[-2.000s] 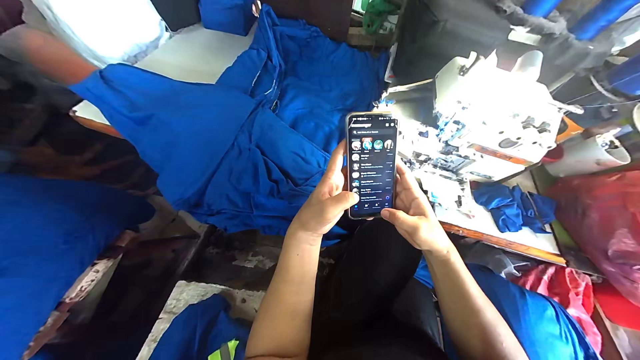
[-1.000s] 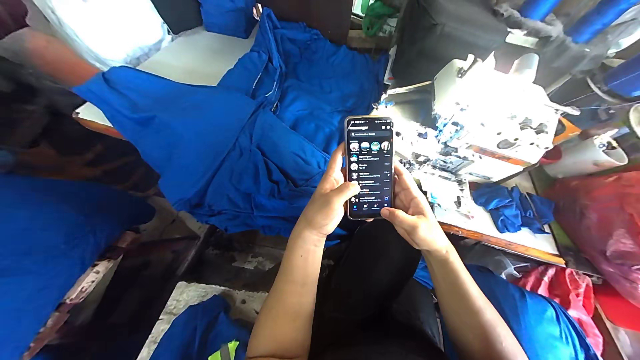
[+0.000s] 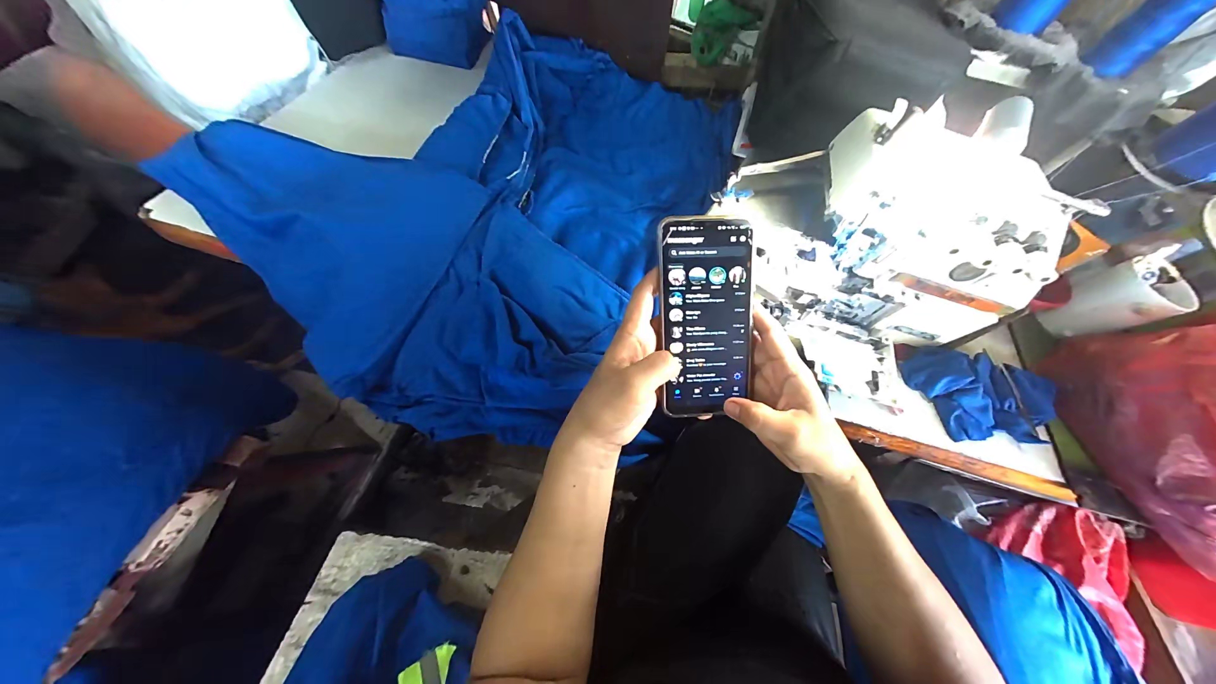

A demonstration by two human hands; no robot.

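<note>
A smartphone [image 3: 706,318] stands upright between both hands above the lap, its screen lit with a dark list bearing writing. My left hand [image 3: 627,385] grips its left edge, the thumb over the lower left of the screen. My right hand [image 3: 793,408] holds the lower right edge and corner, thumb at the bottom. Behind the phone, blue fabric [image 3: 408,256] spreads over a white table and hangs off its edge. Right of the phone is a white industrial sewing machine [image 3: 950,218], brightly lit.
Small blue fabric pieces [image 3: 978,391] lie on the machine table's wooden edge [image 3: 959,461]. Red plastic bags [image 3: 1140,418] are at the right. More blue fabric [image 3: 114,456] lies at the left. Blue thread cones [image 3: 1130,38] stand upper right. Another person's blurred arm [image 3: 114,104] is upper left.
The list on the phone screen has shifted since the earliest frame. My left thumb has moved slightly up over the screen. Both hands keep their hold on the phone.
</note>
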